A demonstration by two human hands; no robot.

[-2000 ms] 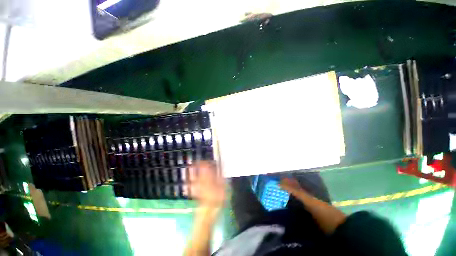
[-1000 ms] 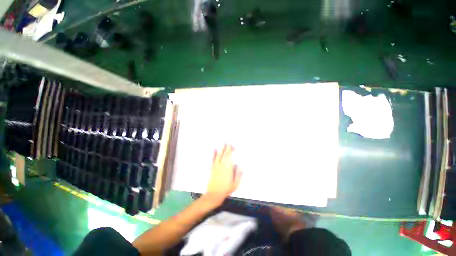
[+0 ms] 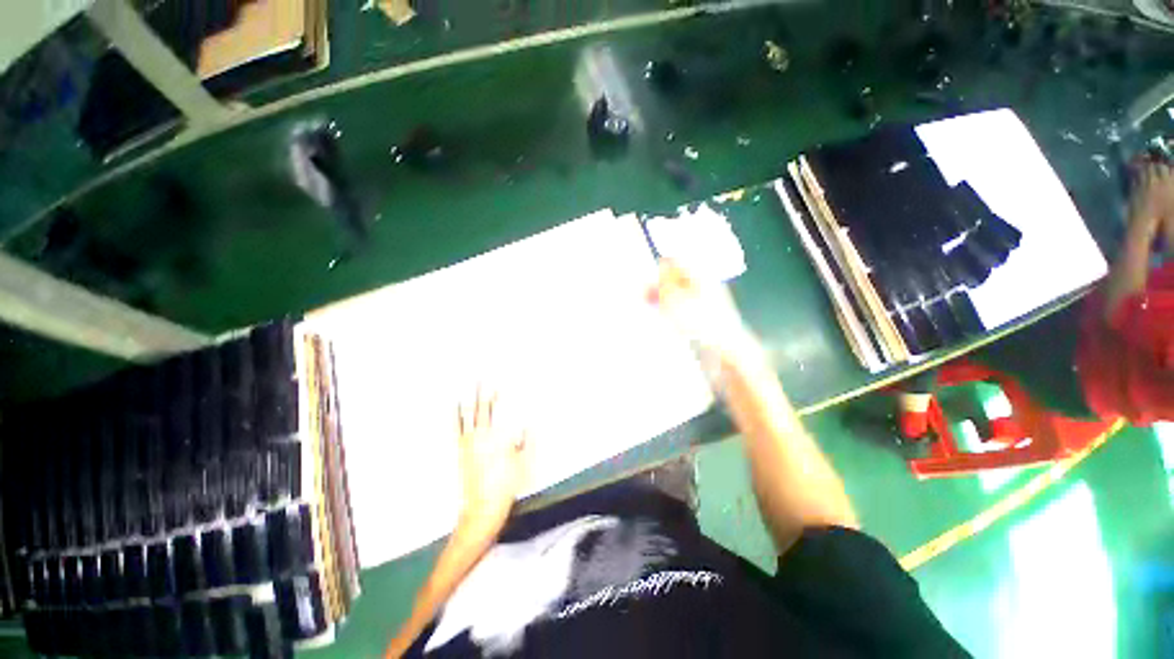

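A large white work board [image 3: 515, 322] with a tan edge lies at the near edge of the green bench. My left hand [image 3: 489, 451] rests on its near part, fingers spread, holding nothing. My right hand [image 3: 689, 306] is at the board's right edge, beside the crumpled white cloth [image 3: 706, 242]. It is blurred and overexposed, so its fingers and whether it holds anything cannot be made out.
Rows of black cases [image 3: 167, 515] stand on stacked boards at the left. Another board stack [image 3: 843, 277] with black cases and a white area [image 3: 1004, 167] stands at the right. A person's arm in a red sleeve [image 3: 1139, 348] is at the far right, near a red stool [image 3: 991, 425].
The view has shifted and turned towards the right. My right hand has come up to the board's right edge. My left hand remains spread on the board. The right-hand stack and red-sleeved person show more fully.
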